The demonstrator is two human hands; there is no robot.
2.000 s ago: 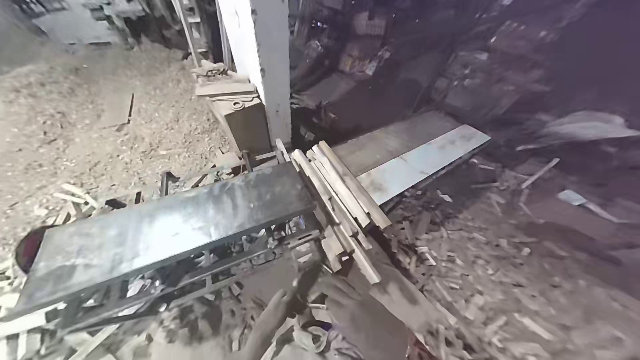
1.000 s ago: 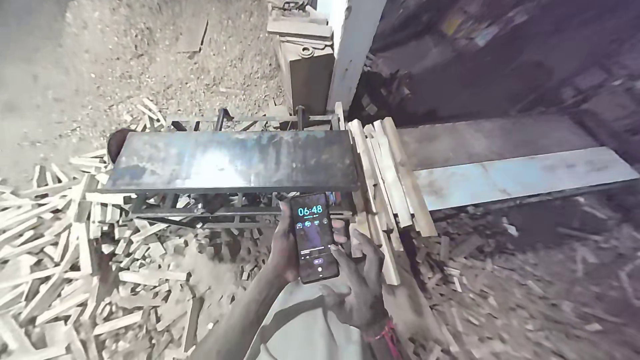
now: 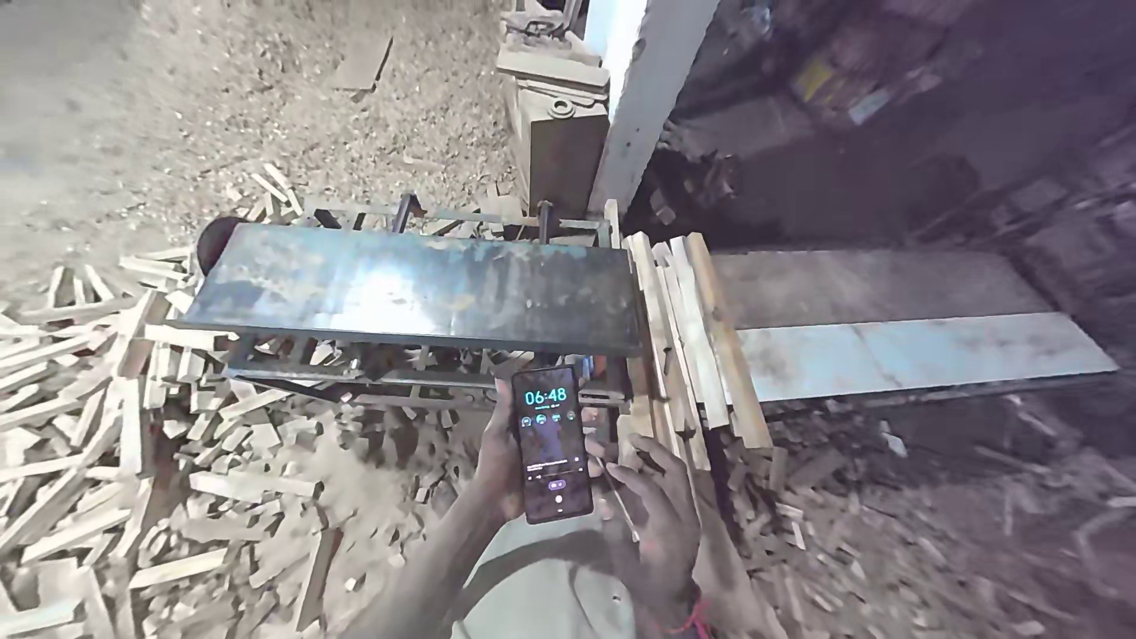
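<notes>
A smartphone [image 3: 552, 444] with its screen lit is held upright in my left hand [image 3: 501, 457], near the bottom middle of the view. My right hand [image 3: 652, 497] is just right of the phone, its fingers apart and partly bent beside the phone's lower right edge; whether a fingertip touches it I cannot tell. A reddish thread circles the right wrist. Beyond the phone lies a long metal machine table [image 3: 426, 288] with a shiny, stained top. Several wooden strips [image 3: 701, 328] lie side by side across its right end.
A second, pale flat bed [image 3: 905, 355] extends to the right. Behind the metal table stand a box-like wooden stand [image 3: 568, 151] and a white post [image 3: 652, 98]. Wood offcuts [image 3: 62, 426] are heaped at the left, and sawdust and chips [image 3: 266, 89] cover the floor.
Two seconds ago my hands were low in the view and blurred, with no lit screen visible; now the lit phone shows in my left hand. The view has turned noticeably.
</notes>
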